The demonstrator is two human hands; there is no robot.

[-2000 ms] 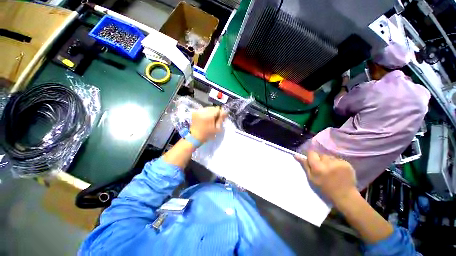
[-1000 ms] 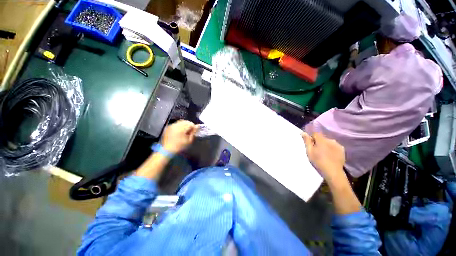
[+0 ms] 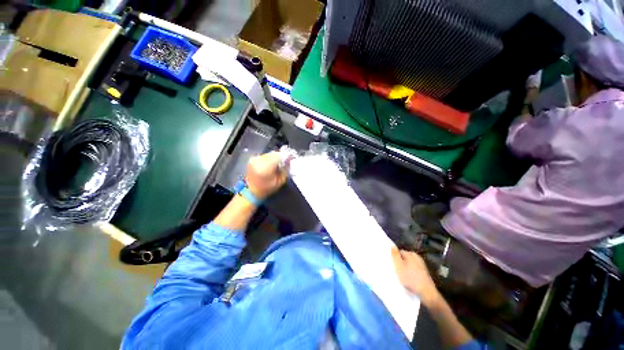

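A long white side cover panel (image 3: 359,236) is held at a slant in front of my body. My right hand (image 3: 412,275) grips its lower right edge. My left hand (image 3: 267,173) is closed on a crumpled clear plastic bag (image 3: 334,157) at the panel's upper left end. The bag bunches beside and behind that end. How much of the panel the film still covers cannot be told.
Left side table (image 3: 174,140) holds a blue screw bin (image 3: 164,53), yellow ring (image 3: 215,98) and bagged black cable (image 3: 85,164). Ahead, the heatsink (image 3: 427,48) sits on red-orange blocks (image 3: 438,113). A cardboard box (image 3: 263,58) stands beyond. A person in pink (image 3: 554,184) is at right.
The panel has turned steeper and narrower in view, its lower end nearer my body. My left hand has moved up and right to the panel's upper end; the plastic there has bunched lower.
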